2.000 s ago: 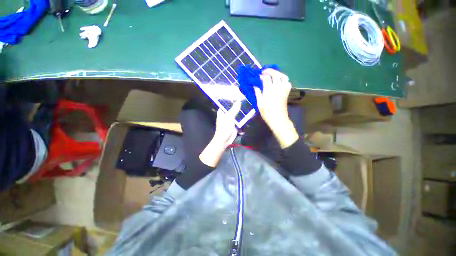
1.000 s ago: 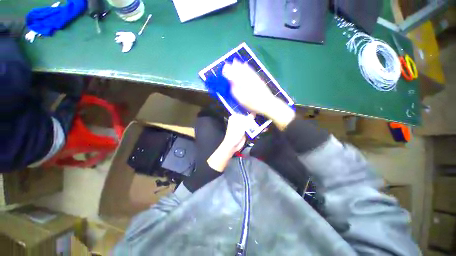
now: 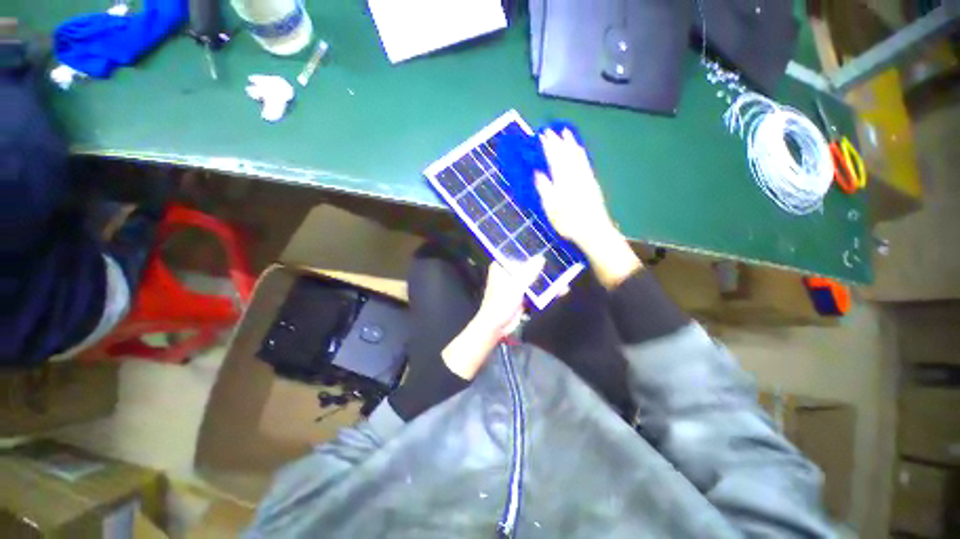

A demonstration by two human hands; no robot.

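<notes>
A solar panel [image 3: 484, 195] lies face up at a slant, its far part on the green bench edge and its near corner over my lap. My left hand [image 3: 507, 290] holds the near corner, with the thumb on the panel's face. My right hand [image 3: 571, 190] presses a crumpled blue cleaning cloth [image 3: 516, 158] on the panel's right side; the fingers lie spread over the cloth. The back of the panel is hidden.
The green bench [image 3: 368, 132] bears stacked dark panels [image 3: 574, 53], a white wire coil [image 3: 787, 158], scissors [image 3: 847, 165], a bottle [image 3: 276, 23], a white scrap [image 3: 271, 97] and another blue cloth [image 3: 111, 40]. An open carton [image 3: 237, 411] holds dark panels. A red stool [image 3: 205, 274] and a person's sleeve [image 3: 53, 242] are left.
My right hand and the cloth have moved from the panel's far left part to its right side. My left hand still holds the near corner. The view has shifted since the earliest frame.
</notes>
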